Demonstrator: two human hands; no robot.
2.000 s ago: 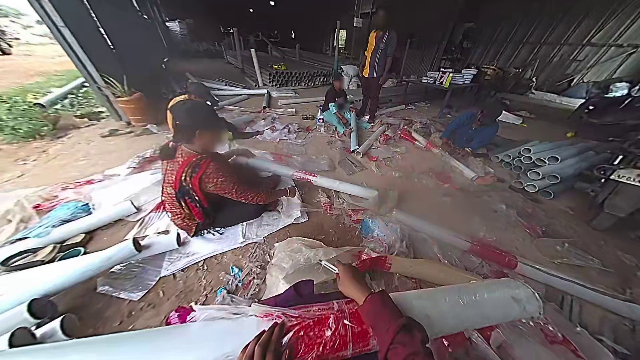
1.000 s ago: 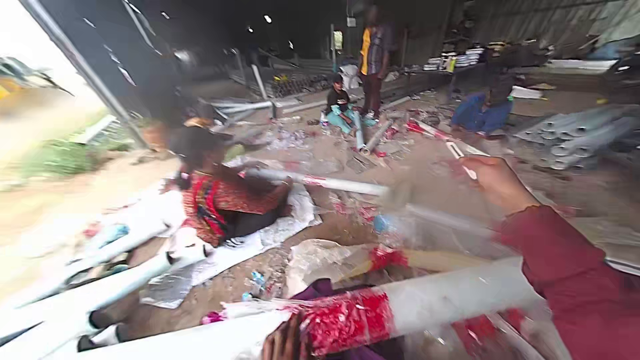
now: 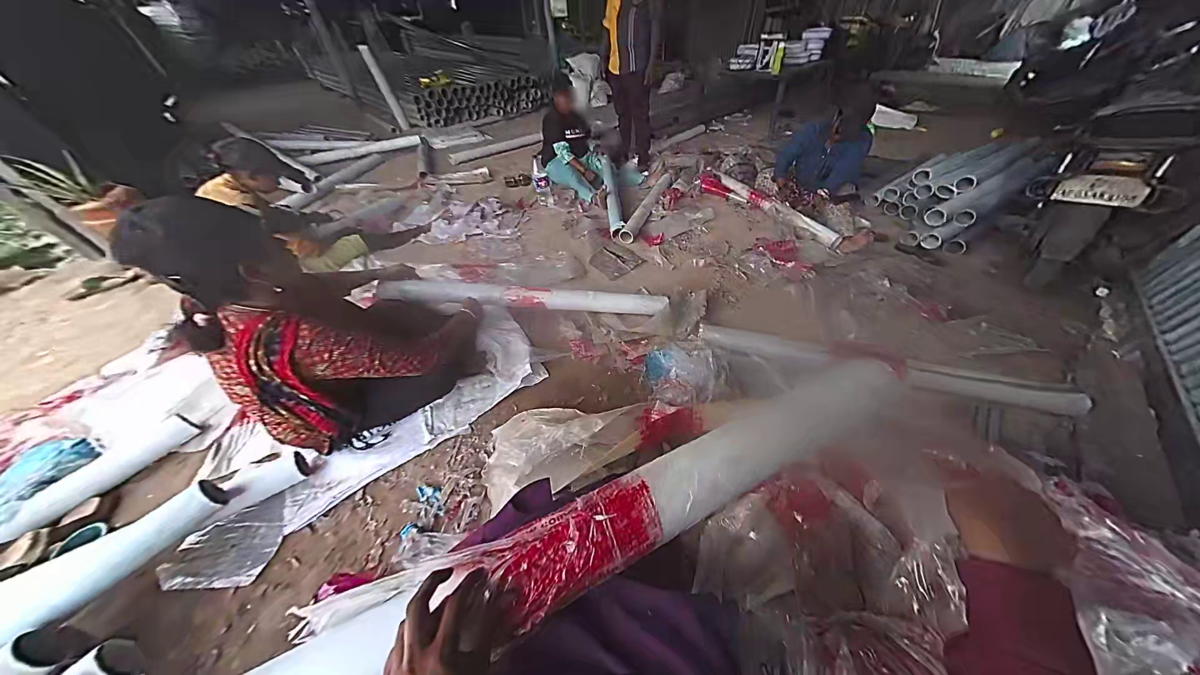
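A large white pipe (image 3: pixel 731 469) with a red printed band and clear plastic film lies slantwise across the lower middle, over purple cloth (image 3: pixel 609 619). My left hand (image 3: pixel 455 623) grips the pipe's lower part beside the red band, its fingers curled over the film. At the lower right, my right hand (image 3: pixel 994 506) is blurred at the end of a maroon sleeve, low among crumpled clear film (image 3: pixel 1116 581) and below the pipe's raised far end. Whether it holds anything cannot be told.
A seated person (image 3: pixel 309 347) at the left handles another white pipe (image 3: pixel 581 300). More pipes (image 3: pixel 112 534) lie at the lower left, and grey pipes (image 3: pixel 956 187) are stacked near a parked motorcycle (image 3: pixel 1087 178). Other people sit or stand farther back. Plastic scraps litter the ground.
The pipe's right end has risen and now slants upward. My right hand, raised with a light-coloured tool a second ago, has moved down to the lower right. The view has turned right.
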